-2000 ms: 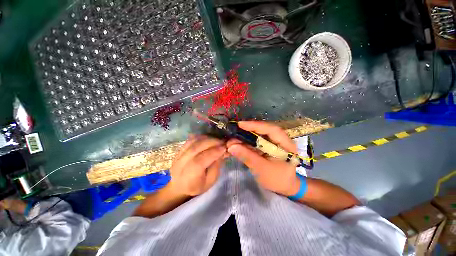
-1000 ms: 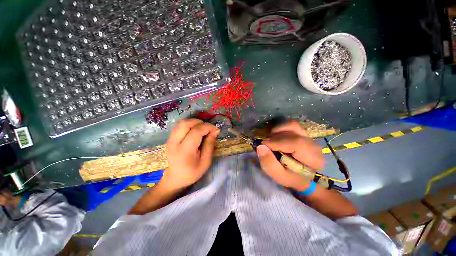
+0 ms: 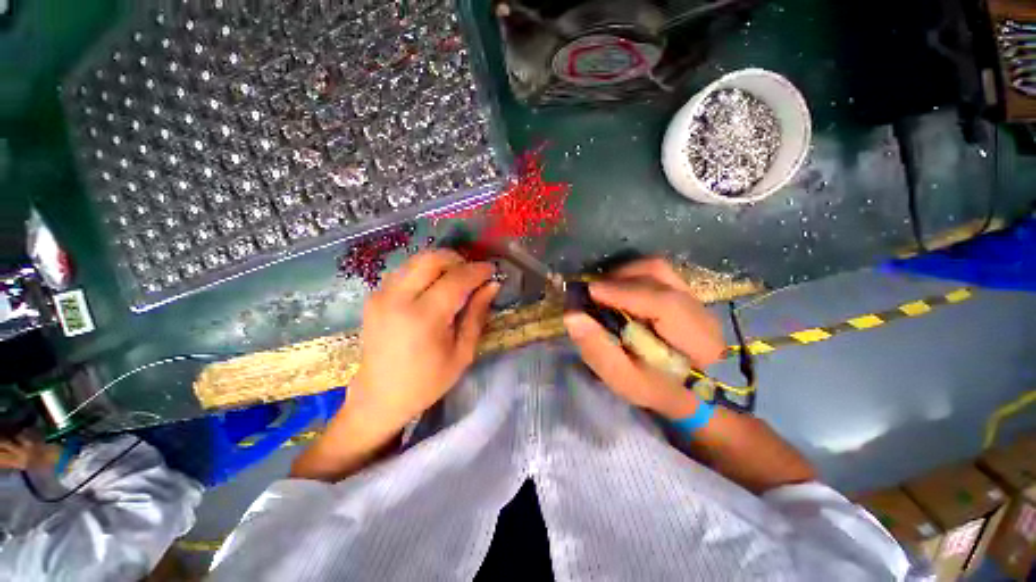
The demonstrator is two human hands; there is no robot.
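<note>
My right hand [image 3: 653, 335], with a blue band at the wrist, is closed around the soldering iron [image 3: 642, 339]. Its thin tip points up and left, just below the red lead wires [image 3: 529, 205]. My left hand [image 3: 418, 324] is at the bench edge, left of the tip, with thumb and fingertips together. A small silvery thing shows at these fingertips; whether they grip it is too small to tell. The round grey fixture [image 3: 520, 280] lies between the hands, partly hidden. Dark lead wires [image 3: 375, 255] lie above my left hand.
The clear blister tray [image 3: 307, 241] fills the upper left. A fan [image 3: 602, 57] and a white bowl of silvery scraps [image 3: 681, 171] stand behind. The tan edge strip [image 3: 284, 372] runs under my hands. A solder reel [image 3: 51, 409] and another person's sleeve [image 3: 102, 500] are at lower left.
Two seconds ago my hands were together with the iron across them. They have since moved apart, and the iron's tip now sits lower, between my hands.
</note>
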